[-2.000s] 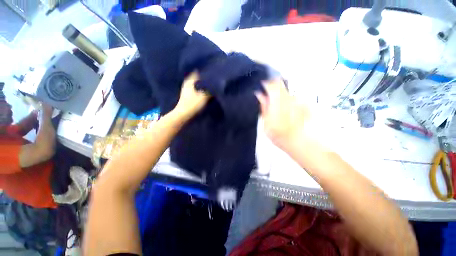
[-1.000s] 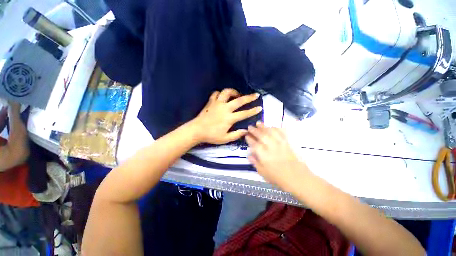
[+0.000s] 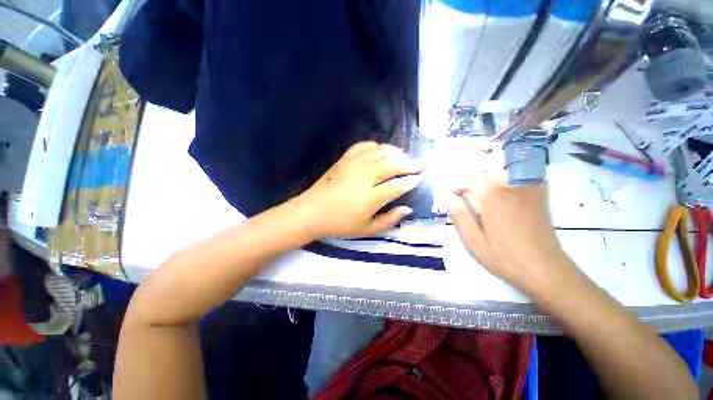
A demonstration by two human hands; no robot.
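Observation:
The dark navy garment piece [image 3: 297, 94] lies on the white table left of the sewing machine, its right edge at the needle area. My left hand [image 3: 363, 190] lies on it with fingers spread, pressing it down. My right hand [image 3: 500, 223] is at the cloth's right edge beside the needle area, fingers bent; bright glare hides whether it grips anything. A narrow dark strip [image 3: 383, 257] curves along the table below my left hand. The white sewing machine head [image 3: 500, 62] with blue stripes stands above my right hand.
Scissors with yellow-orange and red handles [image 3: 677, 254] lie at the right. Small snips [image 3: 618, 160] lie beside the grey block [image 3: 526, 162]. Labels [image 3: 688, 117] are heaped at the far right. A brown-taped board [image 3: 102, 168] is at the left. The marked table edge [image 3: 352, 305] runs in front.
The garment first hung bunched between both hands, then was laid down and spread. Now its edge is under the machine head, with my left hand flat on it. The machine appears closer.

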